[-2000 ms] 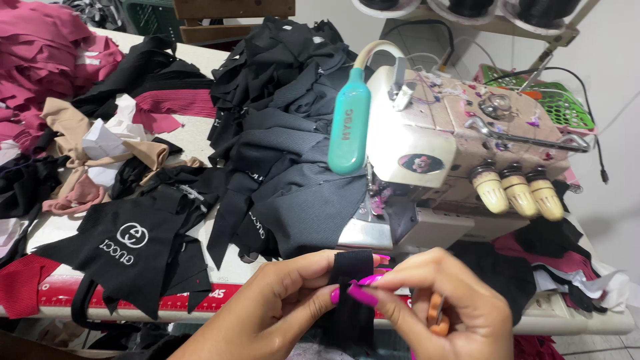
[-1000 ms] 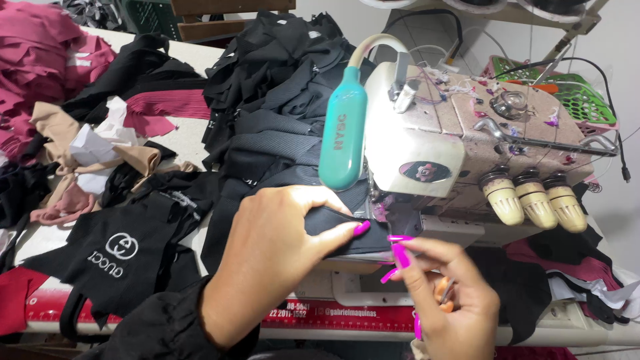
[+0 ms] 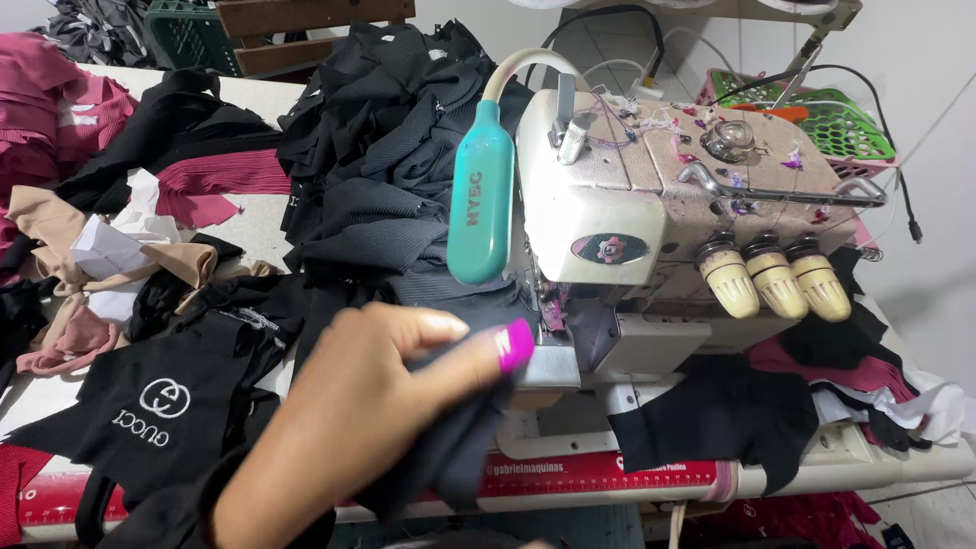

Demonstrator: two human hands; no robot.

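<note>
My left hand (image 3: 381, 389) is closed on a piece of dark fabric (image 3: 457, 442) that hangs below its fingers, just left of the presser foot (image 3: 554, 324) of a white overlock sewing machine (image 3: 591, 217). The hand is slightly blurred. Of my right hand only a sliver (image 3: 537, 545) may show at the bottom edge; its fingers are hidden. A teal lamp (image 3: 482, 206) on a bent pale neck hangs beside the machine head. Behind my left hand a large heap of dark ribbed fabric pieces (image 3: 381, 152) reaches up to the machine.
Beige, pink and white scraps (image 3: 107, 259) lie at the left, near a black piece with a white printed logo (image 3: 164, 427). A red measuring tape (image 3: 602, 473) runs along the table's front edge. Black fabric (image 3: 717, 412) lies right of the machine. A green and pink basket (image 3: 846, 126) stands behind.
Both hands were together on the dark fabric at the front of the machine. My right hand has dropped away from the presser foot, while my left hand still holds fabric there.
</note>
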